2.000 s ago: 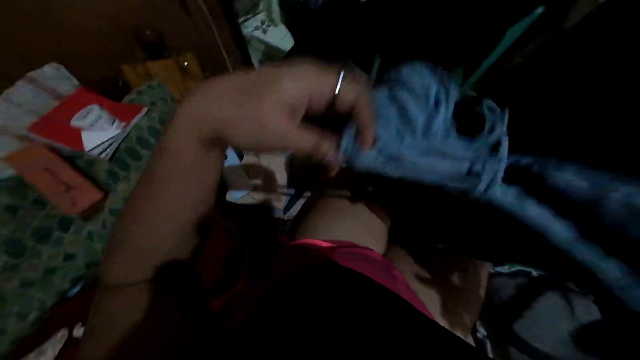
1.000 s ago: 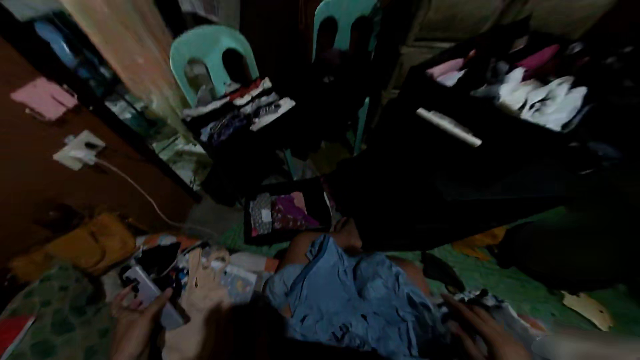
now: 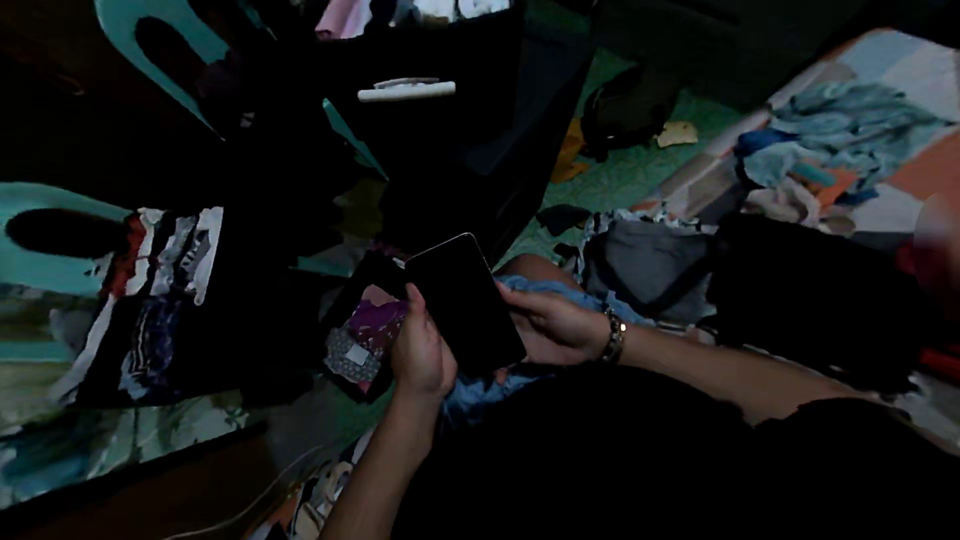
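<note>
A smartphone point(image 3: 466, 304) with a dark screen is held upright between both hands above the lap. My left hand point(image 3: 424, 349) grips its left edge, the thumb along the side. My right hand point(image 3: 551, 322), with a bracelet point(image 3: 615, 335) at the wrist, holds the right edge with the thumb near the screen. Blue denim cloth point(image 3: 484, 391) lies on the lap under and behind the hands. Left of the phone, a dark open box point(image 3: 380, 388) holds folded purple and grey patterned cloths point(image 3: 373, 319).
Folded clothes point(image 3: 161, 285) are stacked at a green plastic chair point(image 3: 52, 199) on the left. A dark container with a white handle point(image 3: 406, 91) stands ahead. Grey folded cloth point(image 3: 649, 262) and a crumpled teal garment point(image 3: 862, 127) lie to the right. A pale cable point(image 3: 259, 495) runs at lower left.
The view has swung to the right. One second ago the phone was in my left hand at lower left and my right hand was near the denim; now both hands hold the phone over the lap.
</note>
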